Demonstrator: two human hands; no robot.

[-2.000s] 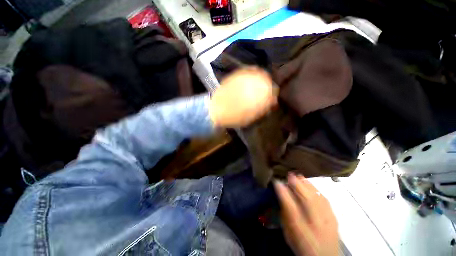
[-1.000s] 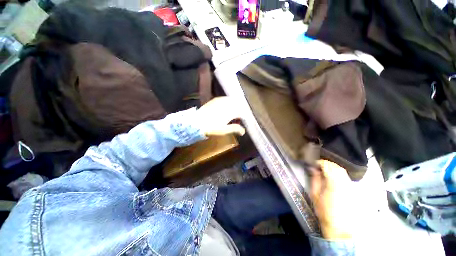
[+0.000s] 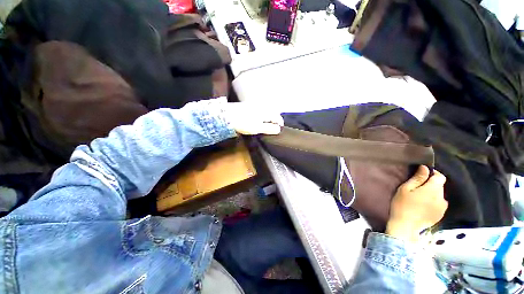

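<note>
A black and brown garment (image 3: 379, 189) lies across the white table in front of me. A long brown band (image 3: 356, 150) on it runs between my hands. My left hand (image 3: 258, 120) is closed on the garment and band end at the table's left edge; its colour is washed out by glare. My right hand (image 3: 418, 201) pinches the band's other end at the right, just above the sewing machine. A white cord loop (image 3: 345, 182) hangs over the garment between the hands.
The white sewing machine head (image 3: 471, 252) is at the lower right. Dark garments heap at the left (image 3: 86, 86) and upper right (image 3: 459, 51). A lit phone (image 3: 281, 22) stands at the table's back. A brown box (image 3: 207, 175) is below my left forearm.
My left hand, empty a second ago, now holds the garment. The garment has moved nearer and its band is stretched out. My right hand has moved right and up.
</note>
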